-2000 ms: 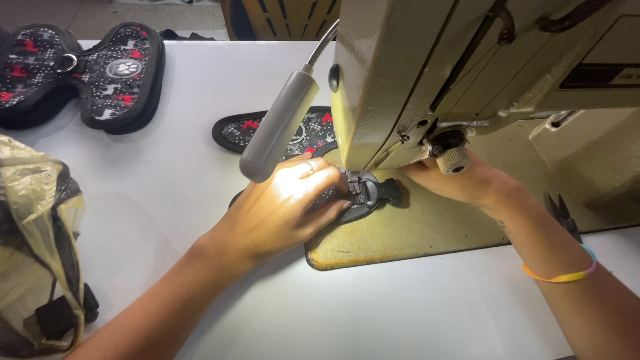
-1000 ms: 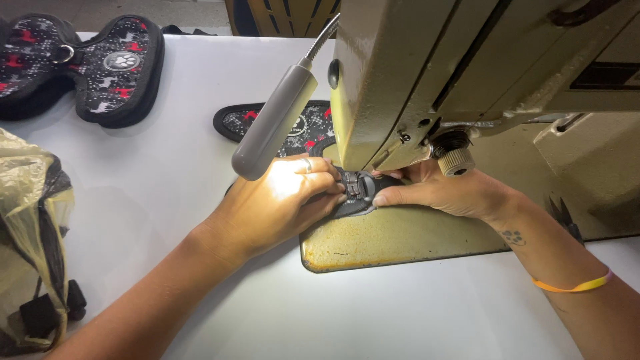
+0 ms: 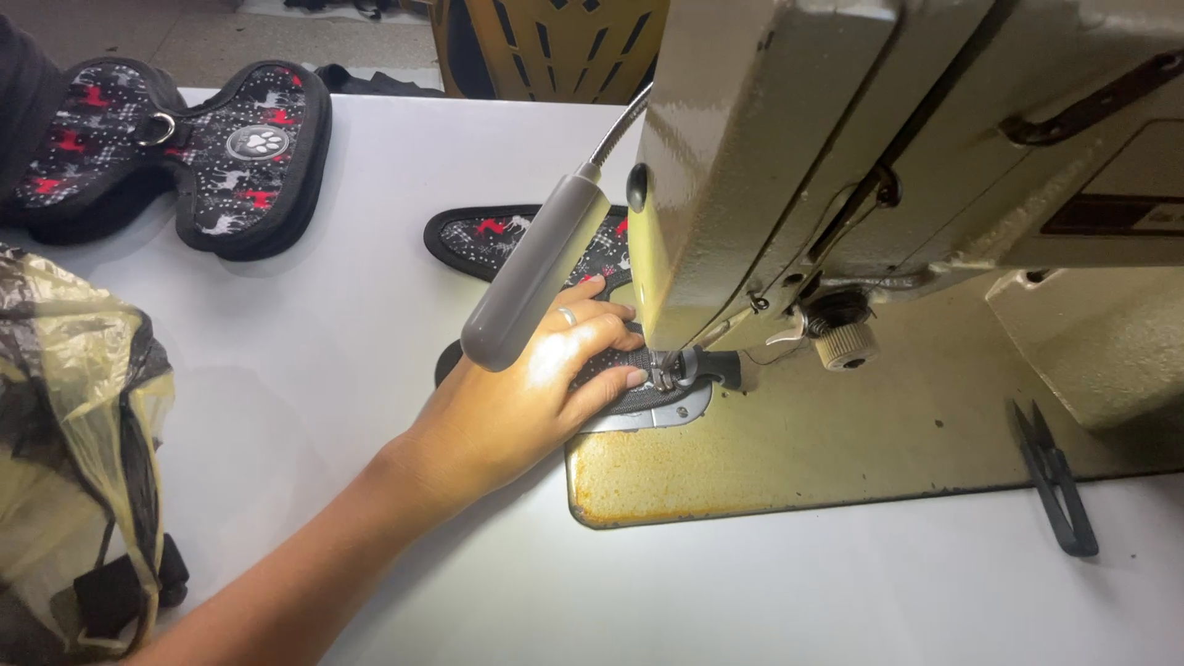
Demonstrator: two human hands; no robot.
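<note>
My left hand [image 3: 518, 398] lies on a black patterned fabric harness piece [image 3: 481, 240], its thumb and fingers pressing the cloth close to the presser foot [image 3: 664, 368] of a sewing machine [image 3: 740, 185]. A black plastic buckle part [image 3: 718, 368] sticks out to the right of the foot. Part of the piece is hidden behind the machine head and the grey lamp [image 3: 536, 273]. My right hand is out of view.
Thread snips [image 3: 1054, 481] lie at the right, across the edge of the machine bed [image 3: 758, 462]. Stacked harness pieces [image 3: 254, 185] are at the upper left. A translucent yellowish plastic bag [image 3: 83, 370] with black parts stands at the left edge of the white table [image 3: 370, 166].
My right hand, which was at the buckle right of the presser foot, has left the view. My left hand has stayed on the fabric, left of the foot.
</note>
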